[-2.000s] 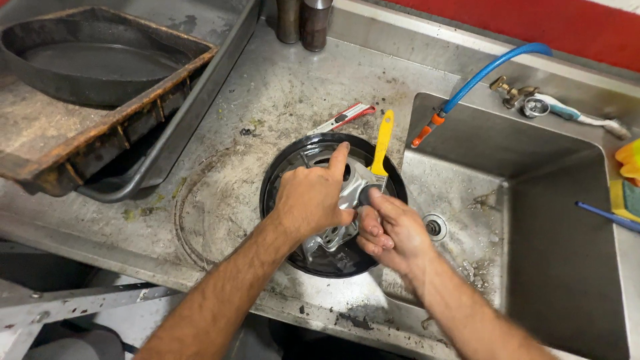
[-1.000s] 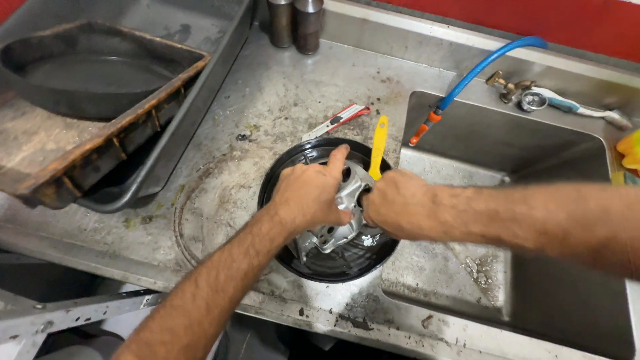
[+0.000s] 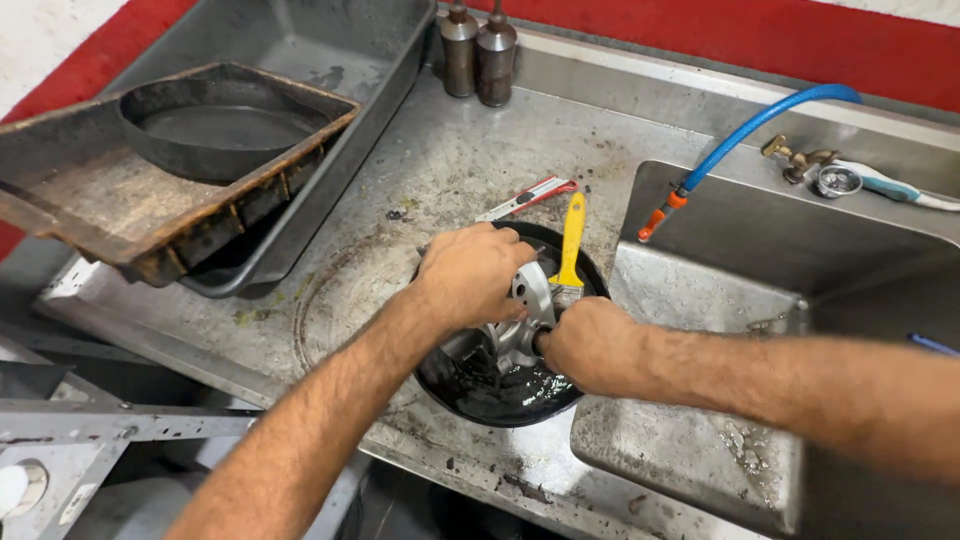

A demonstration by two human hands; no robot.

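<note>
A cast metal part stands tilted in a round black pan that holds dark liquid. My left hand grips the part's upper left side, thumb toward its middle. My right hand is closed at the part's right side, by a round opening; whether its fingers hold something there is hidden. A paint brush with a yellow handle leans in the pan just behind my right hand, bristles down. Behind the pan, a red and white utility knife lies on the steel counter.
To the right is a steel sink, with a blue hose over its back edge. A brass tap and a white and blue brush are behind it. Stacked trays with a round black pan stand left; two bottles stand behind.
The metal part has been tipped up more steeply in the pan. My left hand has shifted over its upper side. One second ago my right hand was at the part's right side too.
</note>
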